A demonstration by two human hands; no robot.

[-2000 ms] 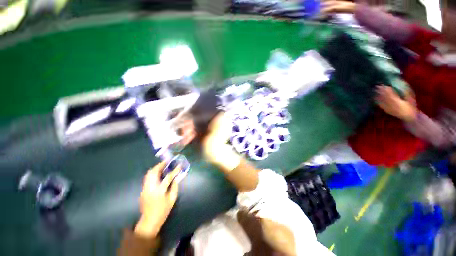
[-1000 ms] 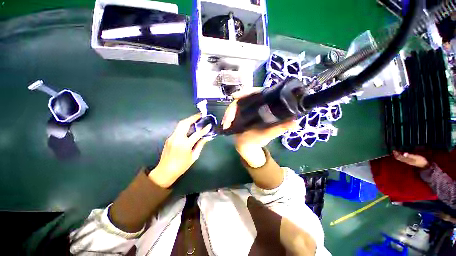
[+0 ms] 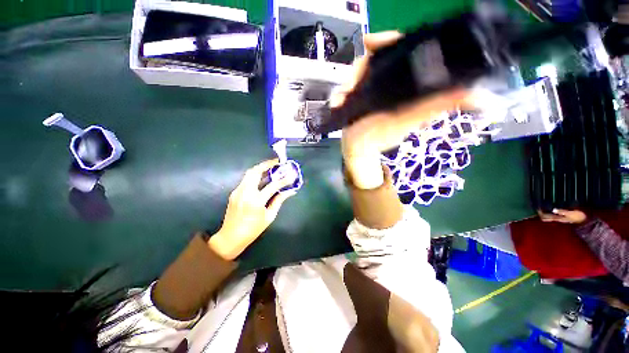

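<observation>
My left hand [image 3: 254,200] holds an octagonal housing [image 3: 291,176] with a pale rim on the bench, fingertips over its dark centre; its ribbon tail points up toward the feeder. My right hand [image 3: 386,127] is shut around the thick black electric screwdriver [image 3: 421,65], which is blurred. The tool lies slanted, with its front end at the metal pick-up point of the white and blue screw feeder [image 3: 318,69]. The bit tip is too small to tell whether it touches or carries a screw.
One housing [image 3: 95,148] with a ribbon tail lies at left. An open white box [image 3: 196,77] with a dark glossy item stands left of the feeder. Many housings [image 3: 431,167] lie at right, before a small white box [image 3: 531,110] and black trays [image 3: 576,148]. A person's hand [image 3: 565,216] shows at far right.
My right hand has lifted the screwdriver away from the held housing, up to the feeder's front. My left hand and its housing have stayed nearly in place since one second ago.
</observation>
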